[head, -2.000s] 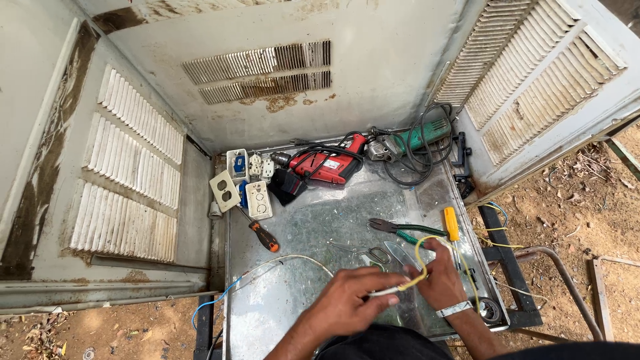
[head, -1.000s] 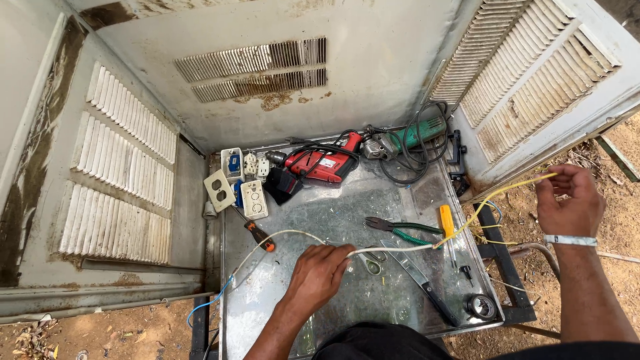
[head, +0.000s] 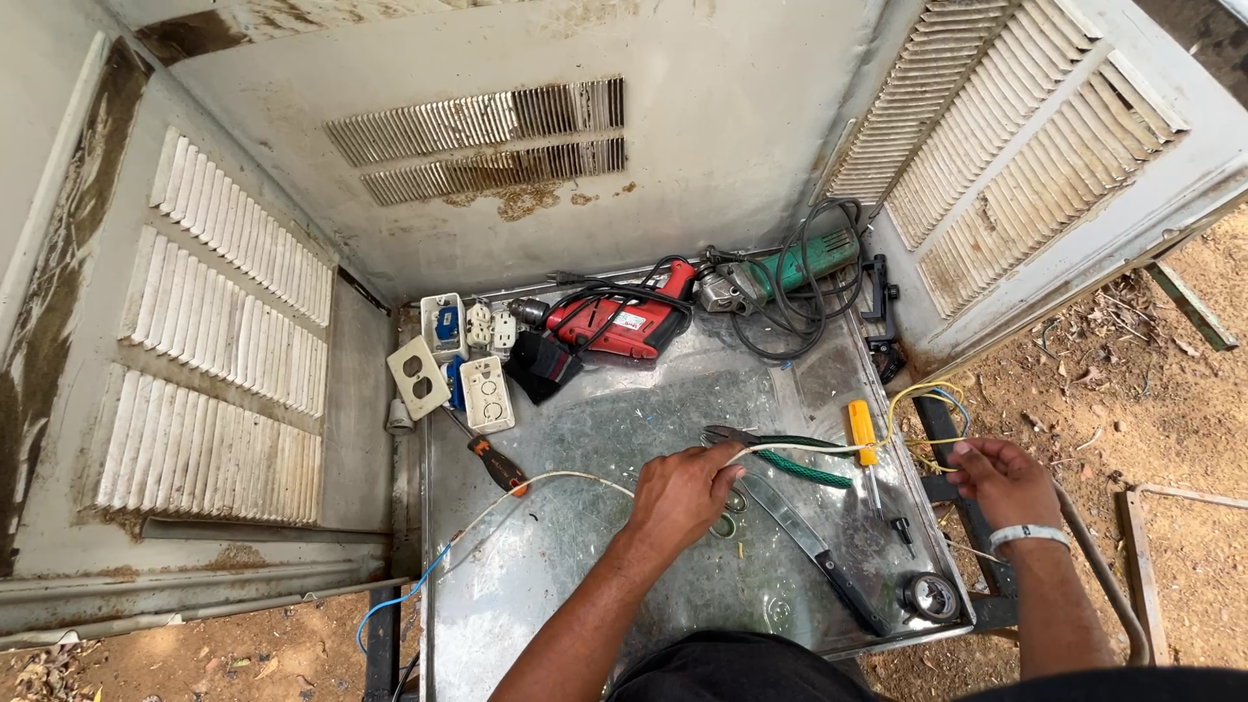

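My left hand (head: 685,494) pinches a cable with a white sheath (head: 575,475) over the middle of the metal tray. Beyond the tray's right edge, my right hand (head: 1004,485) holds the yellow wire (head: 907,441) between thumb and fingers. The cable runs between both hands, above green-handled pliers (head: 804,468) and a yellow-handled screwdriver (head: 862,434). Its other side reaches left, past an orange-and-black screwdriver (head: 497,464), to a blue wire (head: 398,602) hanging off the left edge. A knife (head: 829,565) and partly hidden scissors (head: 726,525) lie near my left hand.
A red corded drill (head: 624,322) and a green angle grinder (head: 804,263) lie along the back. Outlet boxes (head: 487,395) and a cover plate (head: 419,378) sit at the back left. A tape roll (head: 931,597) is front right. Louvered metal panels (head: 487,214) surround the tray.
Two seconds ago both hands were close together over the tray's front right. They have since moved apart, with the cable stretched between them. Since one second ago, my right hand has come lower and nearer the tray.
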